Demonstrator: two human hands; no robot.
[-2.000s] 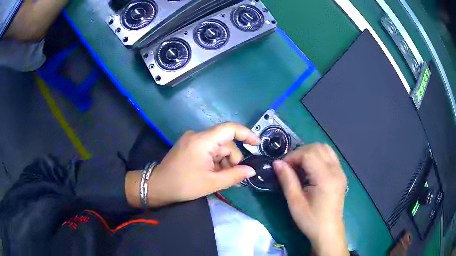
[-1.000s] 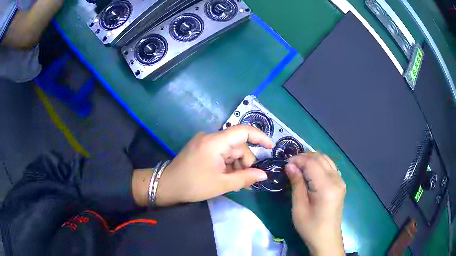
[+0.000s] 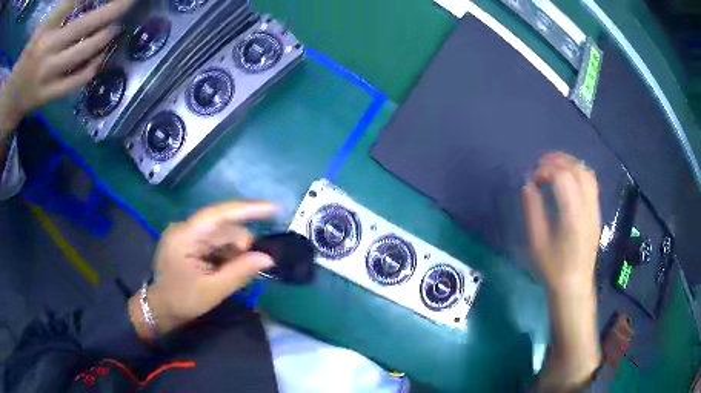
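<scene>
A silver three-seat metal plate (image 3: 360, 269) lies slantwise on the green bench in front of me, with a dark round insert in two seats; the third, at the lower right, looks smaller and paler in its middle. My left hand (image 3: 211, 257) holds a thin black disc (image 3: 286, 259) between thumb and fingers, beside the plate's left end. The disc is blurred. My right hand (image 3: 565, 222) is away from the plate, above the black mat's right part, blurred, with fingers apart and nothing visible in them.
Stacked filled plates (image 3: 211, 92) stand at upper left. Another person's hand (image 3: 65, 61) is over the farther stack. The black mat (image 3: 492, 115) lies at right, with a black insert tray (image 3: 649, 269) beyond it. A green-labelled strip (image 3: 588, 77) and reddish-brown block (image 3: 617, 338) are also at right.
My hands have parted: the left moved left with the black disc, the right moved right and let go. The plate is now fully uncovered. Another person's hand has come over the stack.
</scene>
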